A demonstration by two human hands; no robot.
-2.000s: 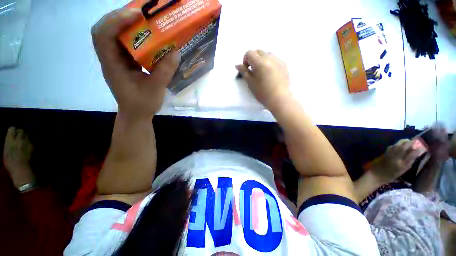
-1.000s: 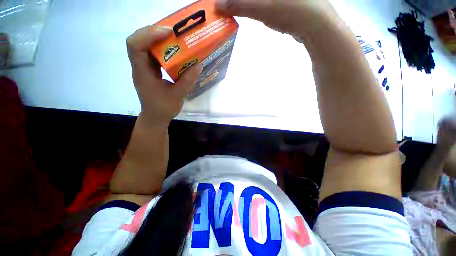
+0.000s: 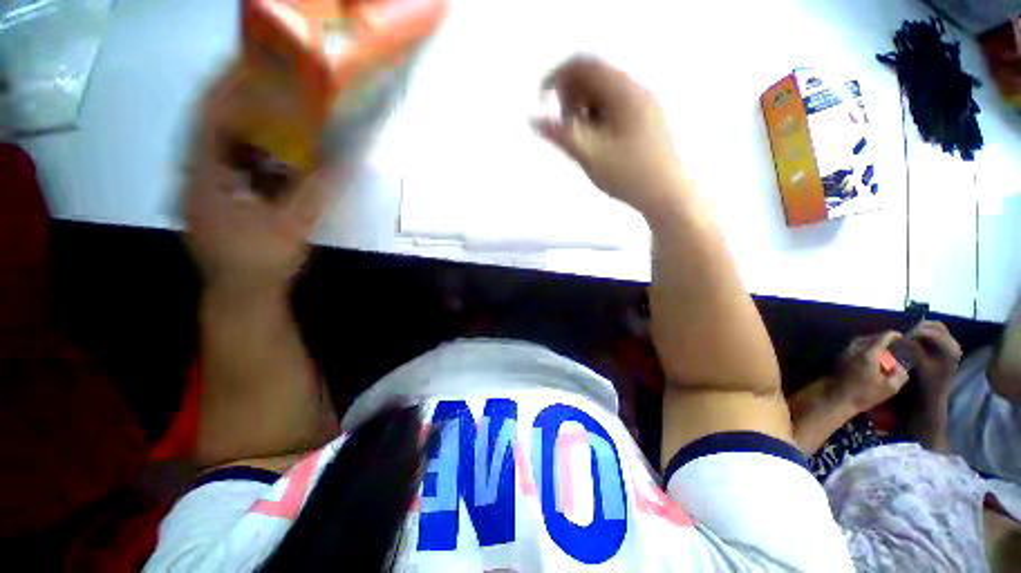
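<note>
My left hand (image 3: 252, 190) holds an orange carton (image 3: 336, 50) at the upper left, over the table. The carton and the hand are motion-blurred, and the carton's top is cut off by the picture's edge. My right hand (image 3: 610, 129) is above the table, right of centre, with its fingers curled together. A small dark spot shows at its fingers, but blur hides whether it holds anything. A white sheet stack (image 3: 504, 213) lies at the table's near edge between my hands.
A second carton (image 3: 797, 151), orange and white, stands on the table (image 3: 728, 252) at the right. A pile of black strips (image 3: 938, 90) lies farther right. Clear plastic bags (image 3: 50, 67) lie at the far left. Another person's hands (image 3: 896, 364) hold something small at the lower right.
My left hand has moved left with the carton and turned it. My right hand has left the carton's top and come back toward me, uncovering the second carton.
</note>
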